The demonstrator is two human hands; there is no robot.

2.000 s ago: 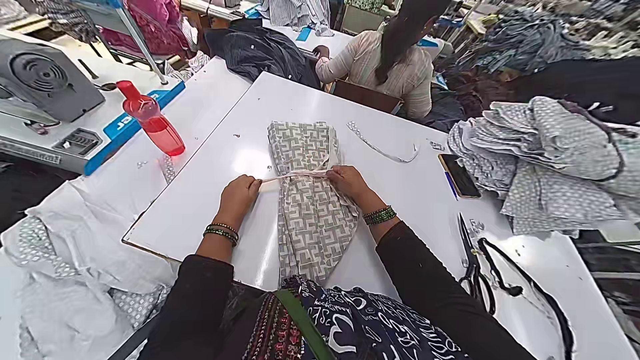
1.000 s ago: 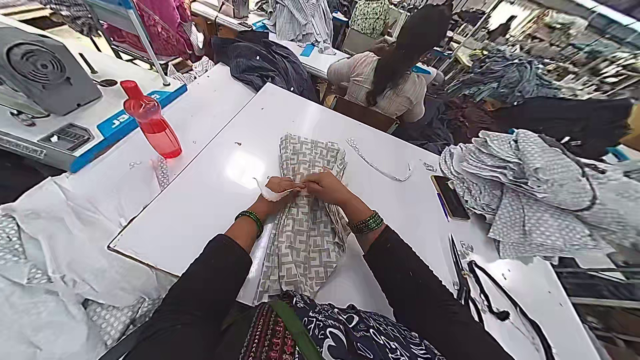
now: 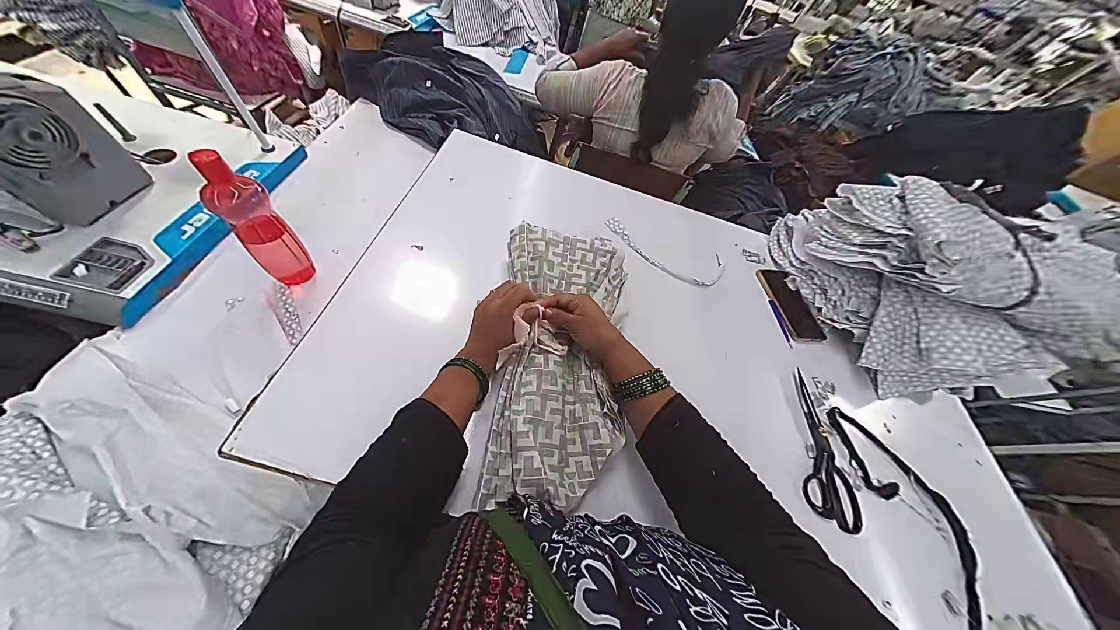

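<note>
A bundle of grey-and-white patterned fabric [image 3: 551, 411] lies lengthwise on the white tabletop, gathered in at its middle. Around that middle runs a pale fabric strip [image 3: 528, 331]. My left hand [image 3: 500, 317] pinches the strip on the bundle's left side. Close against it, the fingers of my right hand [image 3: 577, 322] grip the same strip over the top of the bundle. The fingertips partly hide where the strip crosses.
Black-handled scissors [image 3: 822, 477], a black cord [image 3: 927, 490], a phone [image 3: 790, 306] and a blue pen [image 3: 779, 322] lie rightward, near stacked fabric pieces [image 3: 936, 262]. A red bottle [image 3: 254, 219] stands left, beside a sewing machine [image 3: 61, 157]. A person [image 3: 647, 105] sits beyond the table.
Two seconds ago my hands were apart with the strip stretched between them across the bundle. Now they are together at its middle, and the strip is bunched there.
</note>
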